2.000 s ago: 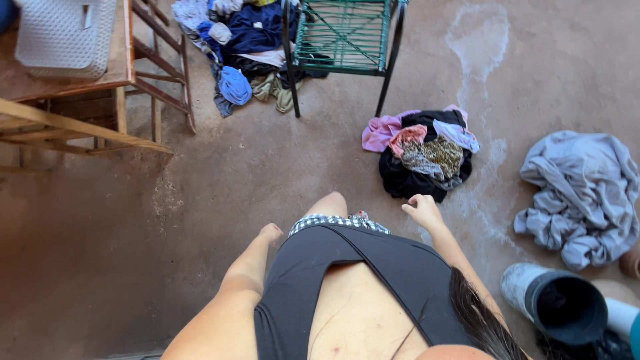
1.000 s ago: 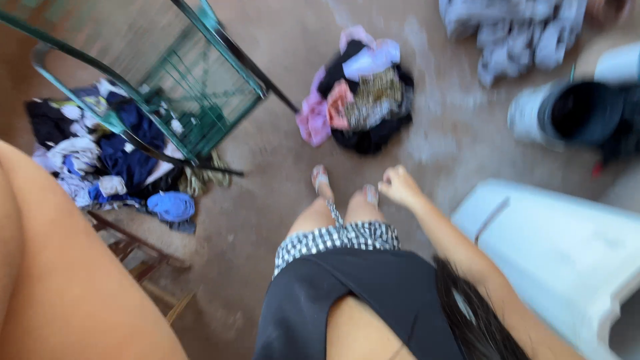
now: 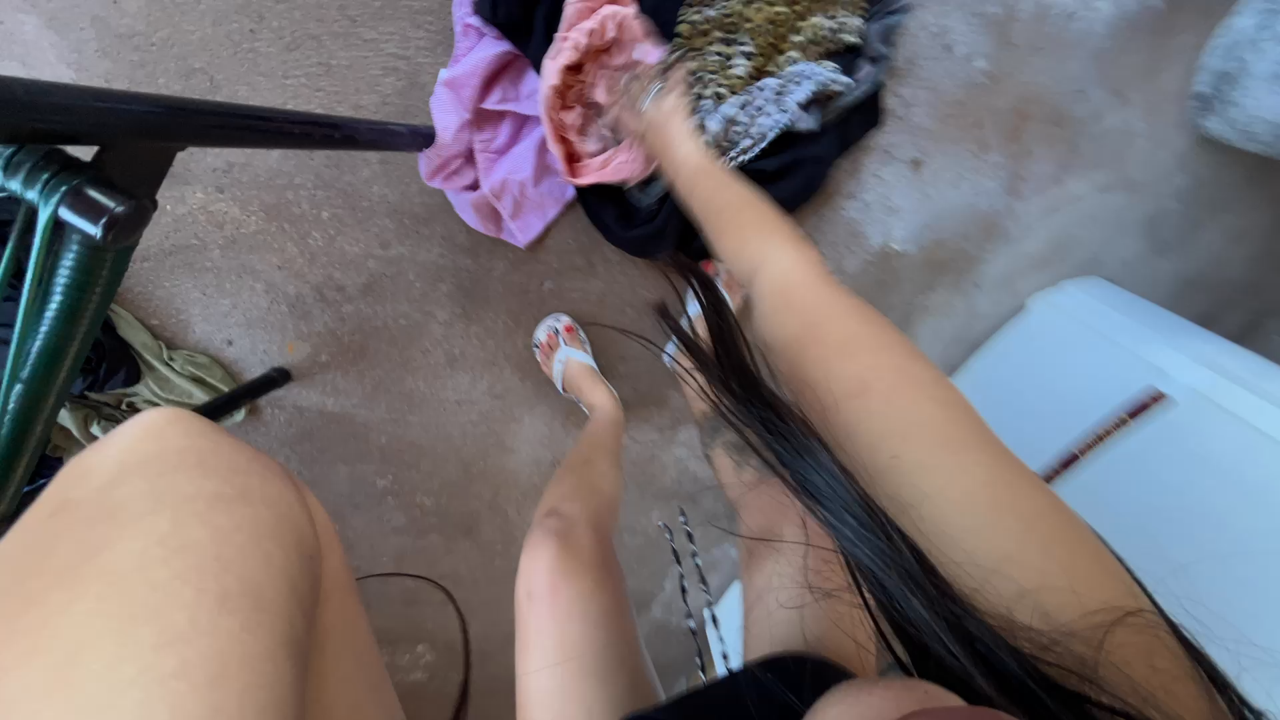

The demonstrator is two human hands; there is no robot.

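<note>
My right hand [image 3: 655,98], blurred, reaches down at a pile of clothes on the floor, over the edge of a pink cloth [image 3: 592,95]. Whether its fingers grip the cloth cannot be made out. Left of it lies a lilac garment [image 3: 500,150]; a black garment [image 3: 640,220] lies beneath, and a mustard and grey patterned cloth [image 3: 765,65] lies to the right. My left arm [image 3: 170,570] is bent large at the lower left, and the left hand itself is out of sight.
At the left stands a chair with a black metal frame [image 3: 250,118] and green cord, with an olive cloth [image 3: 165,365] on the floor under it. A white plastic surface [image 3: 1150,400] is at the right, grey fabric [image 3: 1240,80] at the upper right. My feet in flip-flops [image 3: 565,350] stand below the pile.
My right hand has moved forward and down to the clothes pile. The view has come down closer to the pile and the floor.
</note>
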